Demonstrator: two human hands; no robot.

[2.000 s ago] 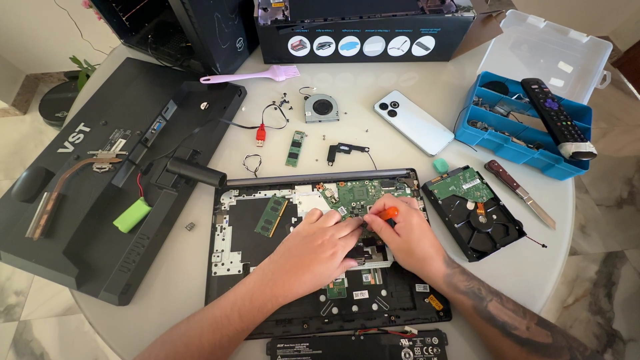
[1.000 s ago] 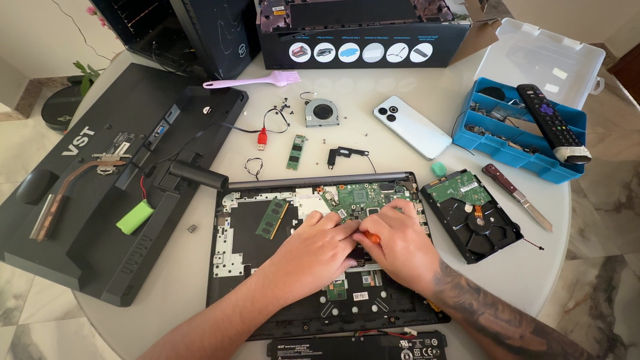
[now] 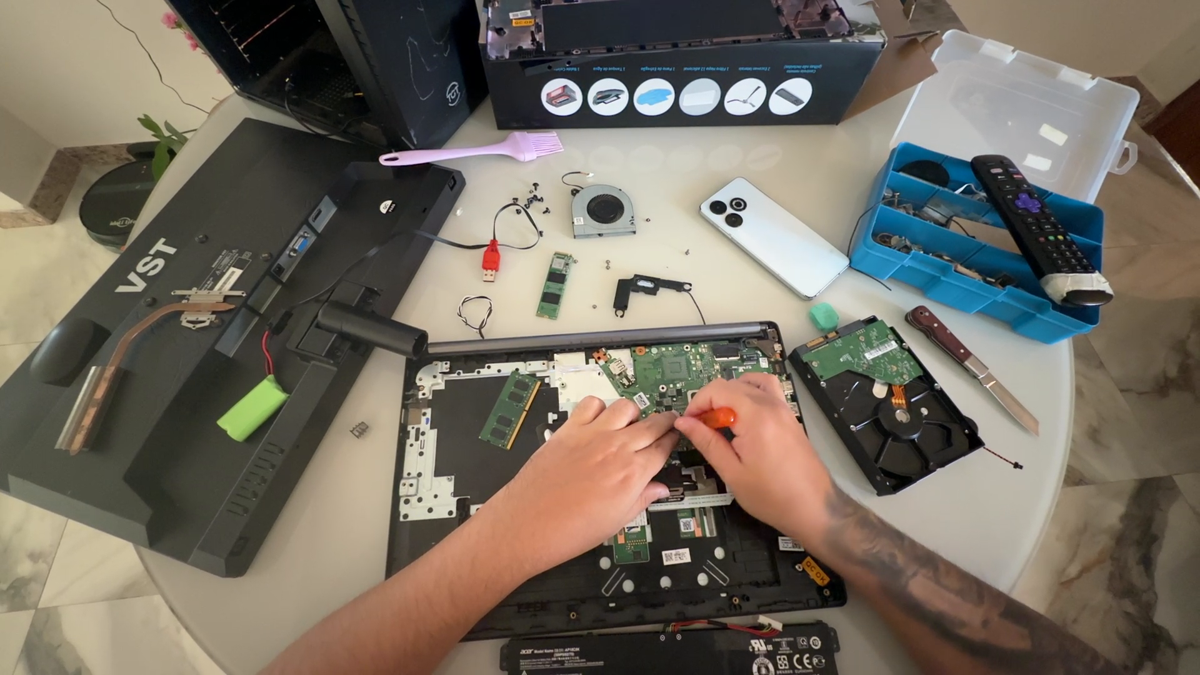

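Observation:
An opened laptop base (image 3: 750, 572) lies on the white table, its green motherboard (image 3: 694, 366) showing at the upper right. My right hand (image 3: 759, 450) is closed around a small tool with an orange handle (image 3: 718, 418), over the motherboard's lower part. Fingertips of my left hand (image 3: 600, 469) rest on the same part of the board, touching or nearly touching my right fingers; whether they pinch anything is hidden. The tool's tip is also out of sight. A green RAM module (image 3: 510, 410) lies on the black left part of the base.
A laptop battery (image 3: 666, 652) lies at the near edge. Right are a bare hard drive (image 3: 891, 403), a folding knife (image 3: 973, 369) and a blue organizer box (image 3: 975, 272). Beyond the base are a phone (image 3: 773, 237), a cooling fan (image 3: 603, 210) and loose screws. A monitor (image 3: 187, 309) lies left.
My right hand has turned about the orange handle, which now points more to the right than two seconds ago. My left hand stays at nearly the same place on the board.

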